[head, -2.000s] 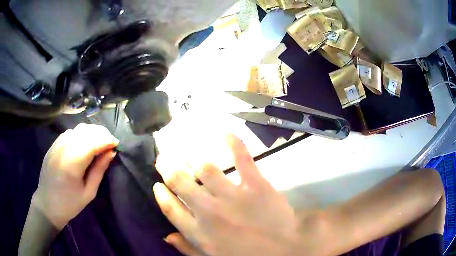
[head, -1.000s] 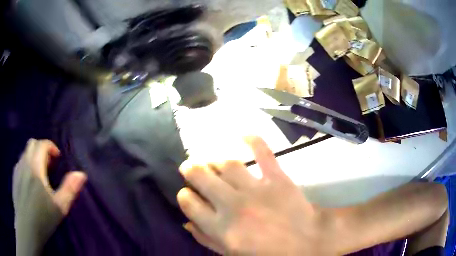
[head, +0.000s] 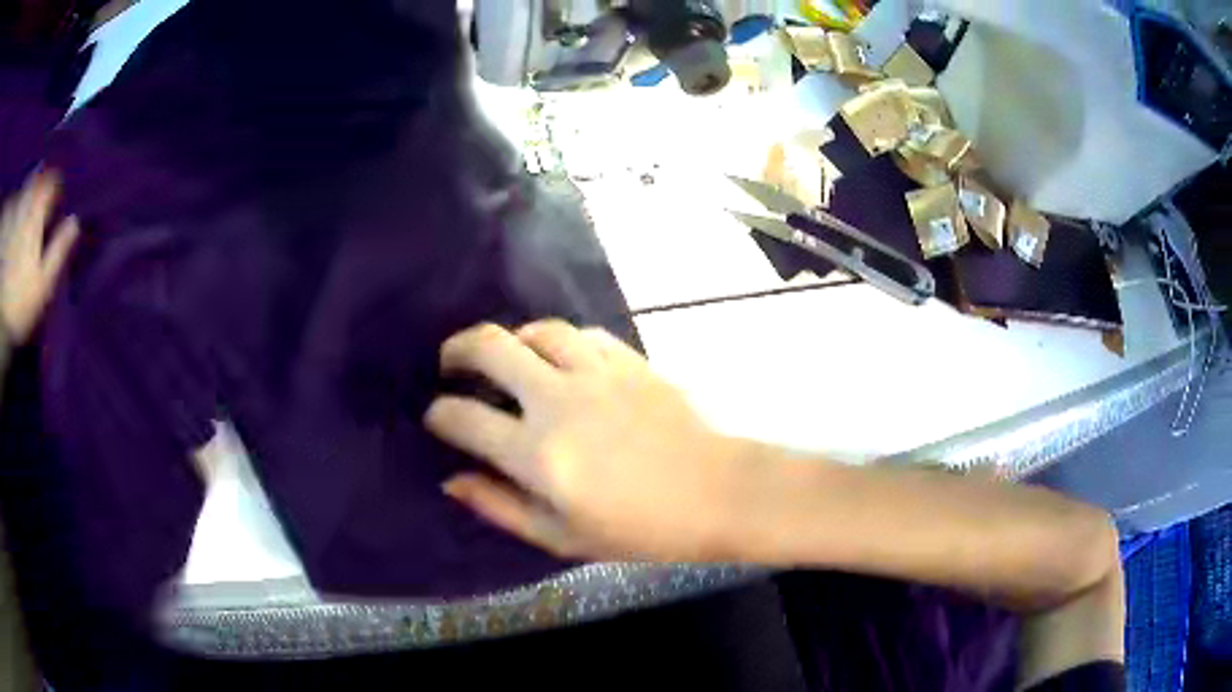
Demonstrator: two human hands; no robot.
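Observation:
A large dark purple garment panel lies spread over the left and middle of the white table, partly blurred. My right hand rests on its right part, back up, fingers curled; whether it grips cloth is hidden. My left hand is at the far left edge, blurred and cut off, with fingers apart beside the cloth. Silver thread snips lie right of the needle area, blades pointing left. The machine's dark round fitting shows at the top, above the bright bed.
Folded tan labels lie in a loose pile on dark purple pieces at the right. A measuring tape follows the curved table edge. Pale wire loops hang at the right end. A blue basket is at lower right.
The view has shifted, showing more of the table front. The purple panel now spreads out flat across the left and middle. My left hand has moved to the far left edge.

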